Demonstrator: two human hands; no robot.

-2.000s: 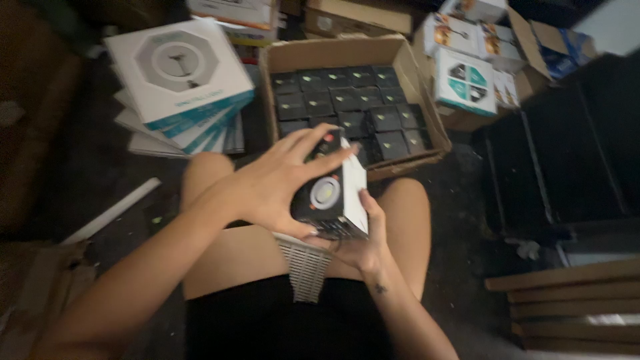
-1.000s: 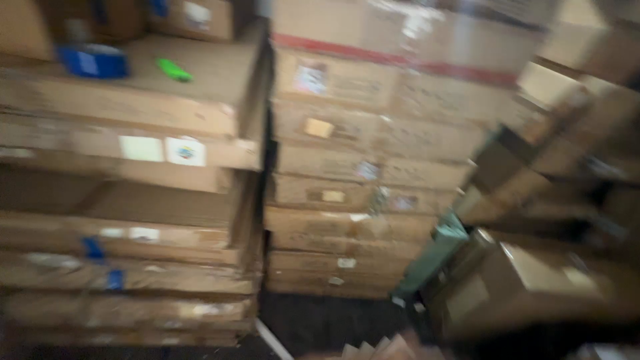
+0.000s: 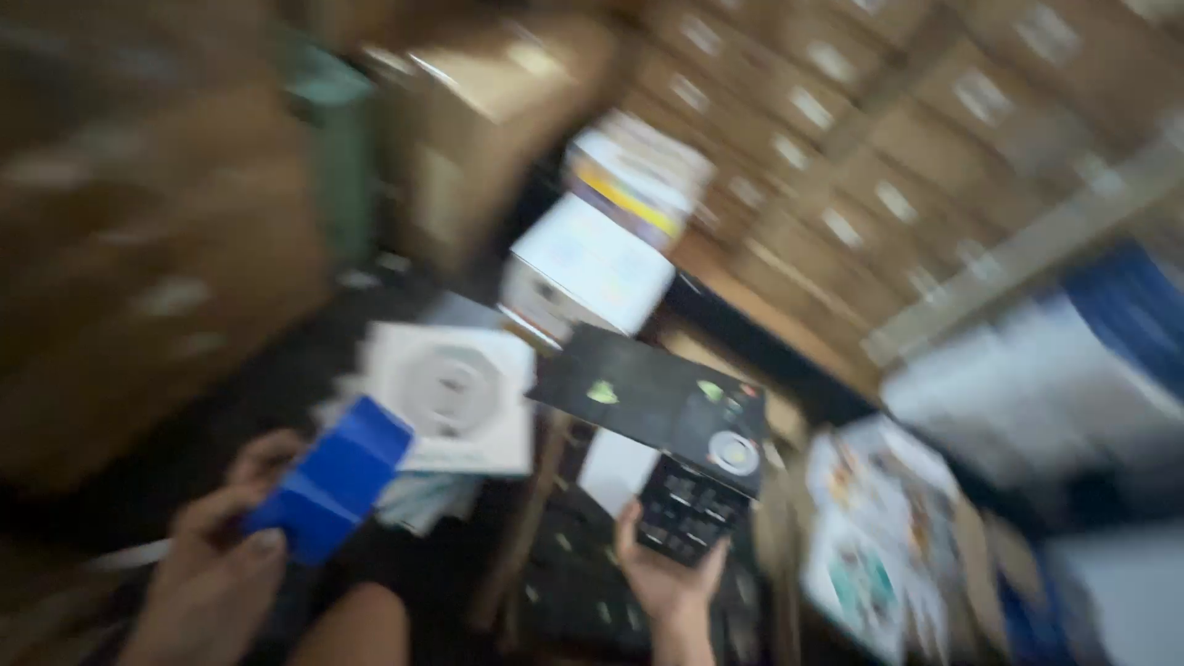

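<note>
My left hand (image 3: 217, 546) grips a blue folded piece (image 3: 338, 481), its material too blurred to tell, at the lower left. At lower centre my right hand (image 3: 673, 569) holds a black printed cardboard box (image 3: 698, 507) from below. Its long black flap (image 3: 647, 393) with a round picture stands unfolded, and a white inner flap (image 3: 618, 470) shows beside it. Below and behind this box lies a carton of small black boxes (image 3: 583, 564). Between my hands, farther off, is a stack of white boxes (image 3: 453, 398) with a round fixture pictured on top.
White boxes (image 3: 592, 264) are piled beyond the black flap. Stacked brown cartons (image 3: 832, 139) fill the upper right, and more cartons (image 3: 139, 231) stand at the left. White printed boxes (image 3: 879, 536) lie on the right. The whole view is blurred.
Two seconds ago both my hands were on the black box, its long flap not unfolded. Now my hands are apart, the left holding the blue piece. The view has swung widely.
</note>
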